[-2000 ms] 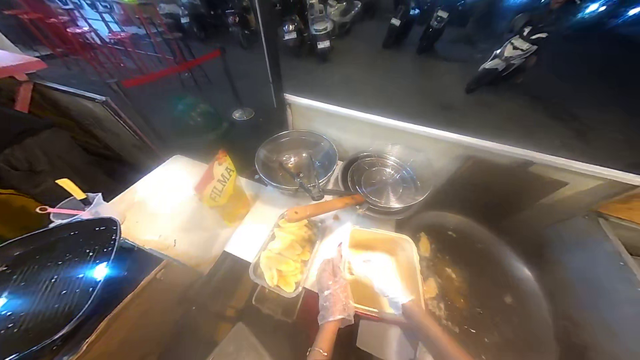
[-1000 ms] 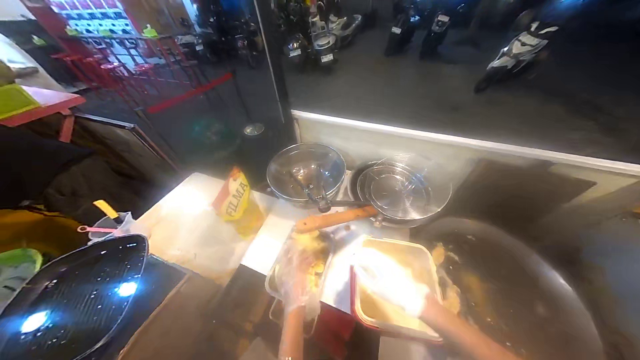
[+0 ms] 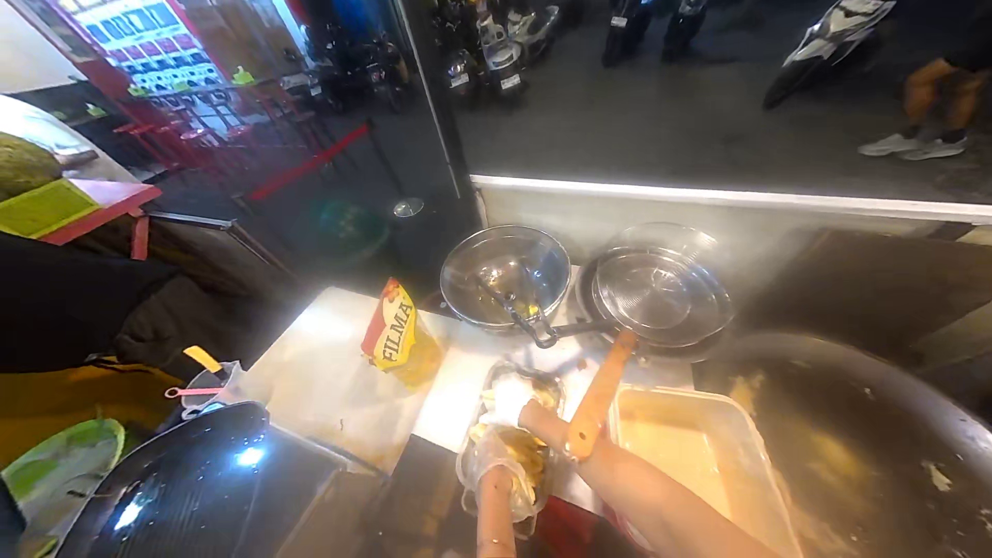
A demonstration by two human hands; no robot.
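Note:
A clear plastic container (image 3: 535,488) of pale yellow food pieces stands low in the middle. Both my hands, in clear plastic gloves, are in it: my left hand (image 3: 492,453) at its near part, my right hand (image 3: 515,399) at its far part. Glare and the gloves hide the fingers, so what they grip does not show. Right of it is a rectangular tub of pale batter (image 3: 682,457). A wooden handle (image 3: 601,395) slants above my right forearm. A wide dark pan of oil (image 3: 837,457) with bits in it lies at the right.
Behind the container stand a metal bowl (image 3: 504,271) with tongs and a lidded pan (image 3: 663,298). A yellow oil pouch (image 3: 403,341) stands on the white board (image 3: 341,372). At lower left are a black grill pan (image 3: 201,488) and a small cup (image 3: 213,384). A person's legs (image 3: 942,101) show outside.
My right hand has moved left from the batter tub to the food container. My left hand was beside the tub two seconds ago and over the food one second ago. The view has shifted.

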